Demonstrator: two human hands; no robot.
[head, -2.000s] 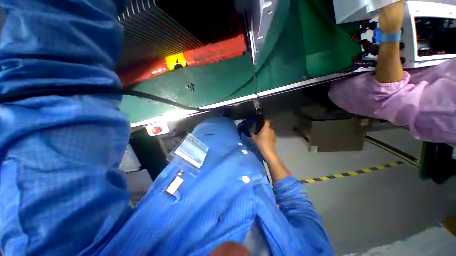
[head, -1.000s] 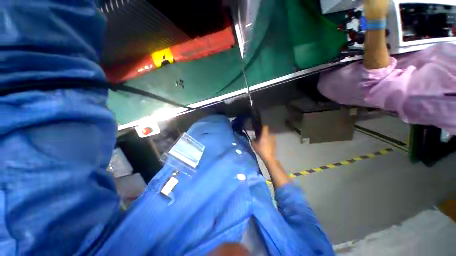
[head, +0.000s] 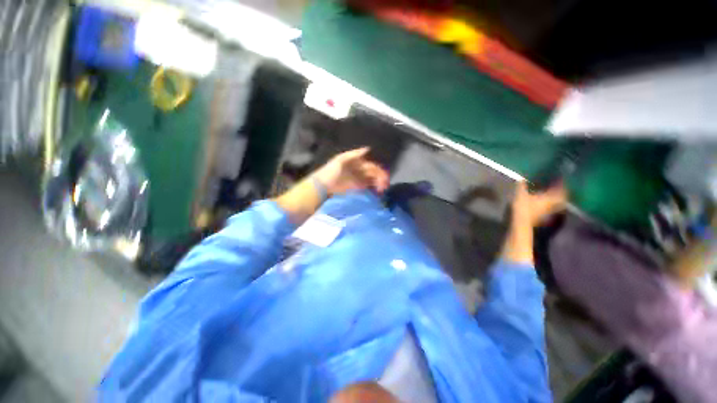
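Observation:
The frame is blurred. My left hand is in front of my body, below the bench edge. Its fingers are loosely curled and apart, and nothing shows in it. My right hand is raised at the metal bench edge on the right. A dark blur lies by its fingers, and I cannot tell whether it holds the screwdriver. The white panel or bar extends over the green mat at the upper right. The red-orange bar with a yellow part lies behind the mat.
On the left is a green side bench with a blue bin, a yellow tape roll and a clear bag. A white box with a red button is on the bench edge. A person's pink sleeve is at the right.
The view has swung left, bringing in the side bench. My left arm has come down from the upper left and its hand now shows. My right hand has risen to the bench edge.

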